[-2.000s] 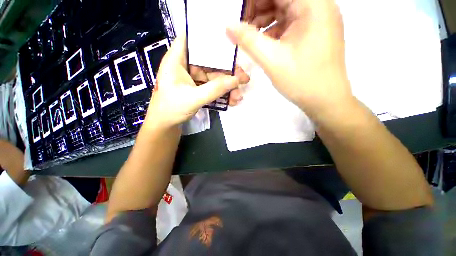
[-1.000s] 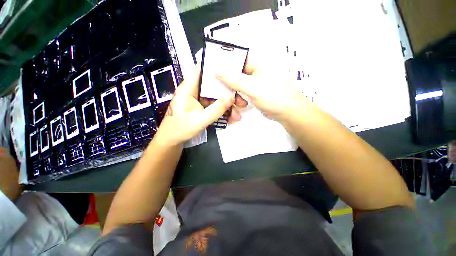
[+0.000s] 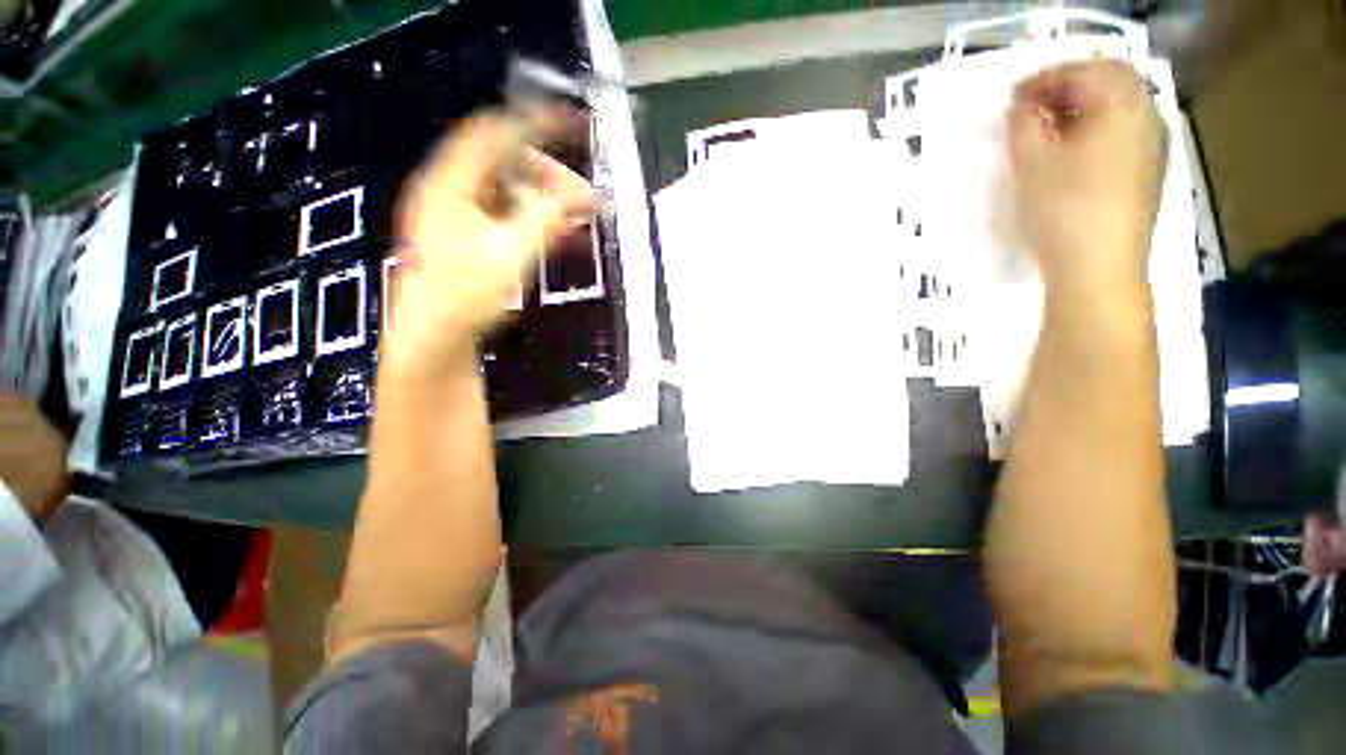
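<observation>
My left hand (image 3: pixel 480 221) is blurred over the upper right part of the shiny black parts tray (image 3: pixel 369 111). A blurred grey thing (image 3: pixel 546 81) shows at its fingertips; I cannot tell whether it is held. My right hand (image 3: pixel 1089 170) is over the white sheet stack at the right (image 3: pixel 960 148), fingers curled and blurred; any thing in them cannot be made out. White die-cut sheets (image 3: pixel 790 325) lie between my hands. Black phone parts with white window frames (image 3: pixel 276 322) stand in a row in the tray.
White liners (image 3: pixel 638 266) show beside the tray. The dark green bench edge (image 3: pixel 738 519) runs in front of me. A black object with a bright reflection (image 3: pixel 1259 395) stands at the right. Part of another person's arm (image 3: pixel 33 450) shows at the far left.
My hands have moved apart from the phone part they held together. My left hand is now over the tray and my right hand over the right stack. The view has shifted.
</observation>
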